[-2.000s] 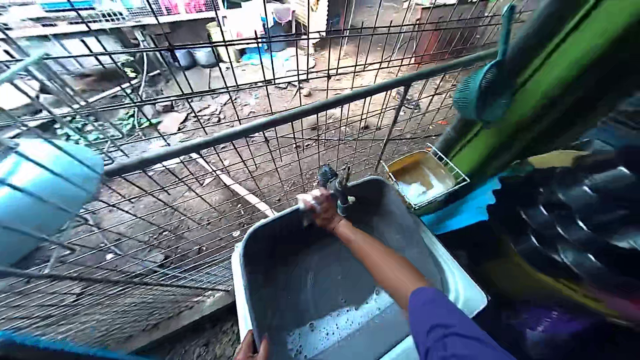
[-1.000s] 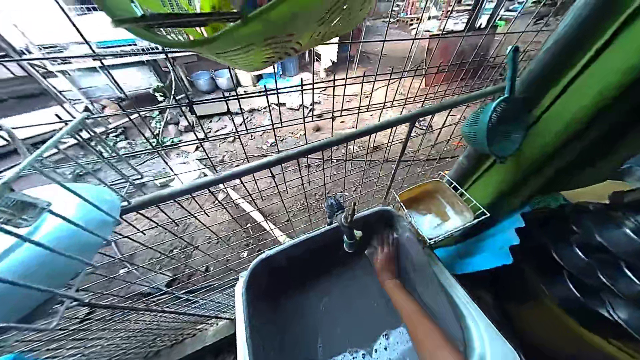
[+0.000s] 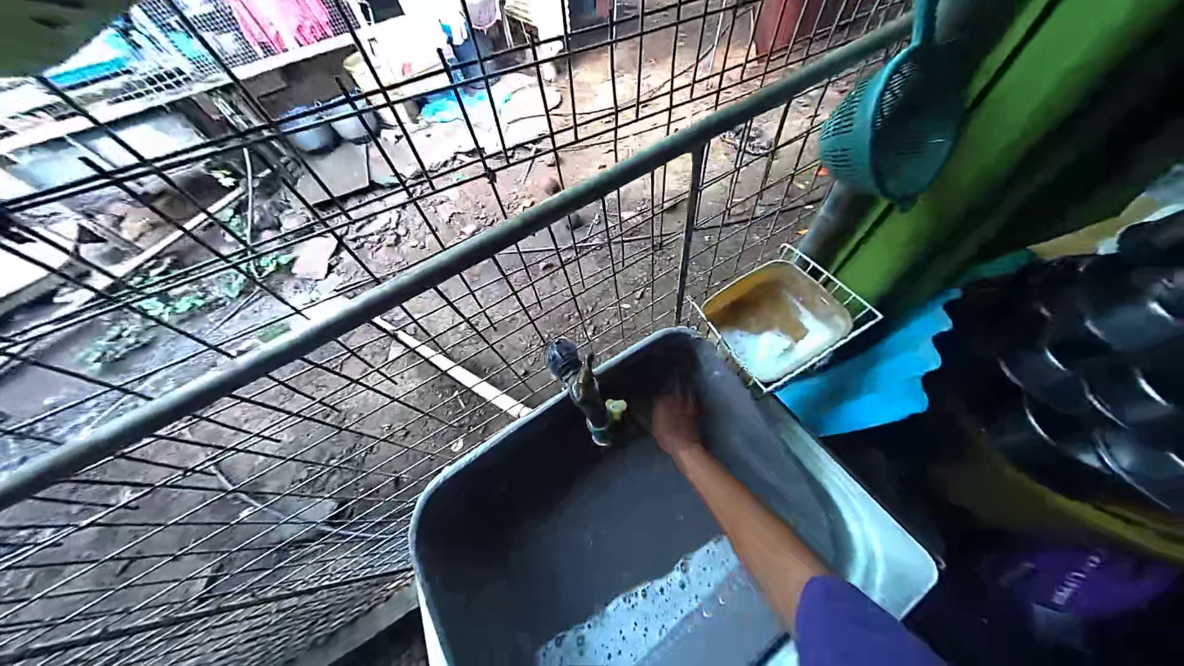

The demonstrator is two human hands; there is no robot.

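My right hand (image 3: 677,421), at the end of a purple sleeve, is inside the grey sink basin (image 3: 555,518), against its far inner wall near the right corner. The hand is blurred, so its fingers and anything under them cannot be made out. Just left of it, the faucet (image 3: 585,393) reaches over the basin's far rim. Soapy foam and water (image 3: 647,606) lie in the near part of the basin. A yellowish tub (image 3: 782,319) with white suds sits in a white wire rack (image 3: 856,324) beyond the right rim. My left hand is out of the frame.
A metal wire fence with a thick grey rail (image 3: 555,208) stands behind the basin. A teal plastic strainer (image 3: 893,129) hangs at the upper right beside a green post (image 3: 971,166). Blue sheeting (image 3: 874,379) and dark, shiny material (image 3: 1082,361) lie to the right.
Two seconds ago my right hand was at the faucet; now it is down against the basin wall. My left hand, earlier at the near left rim, has left the view.
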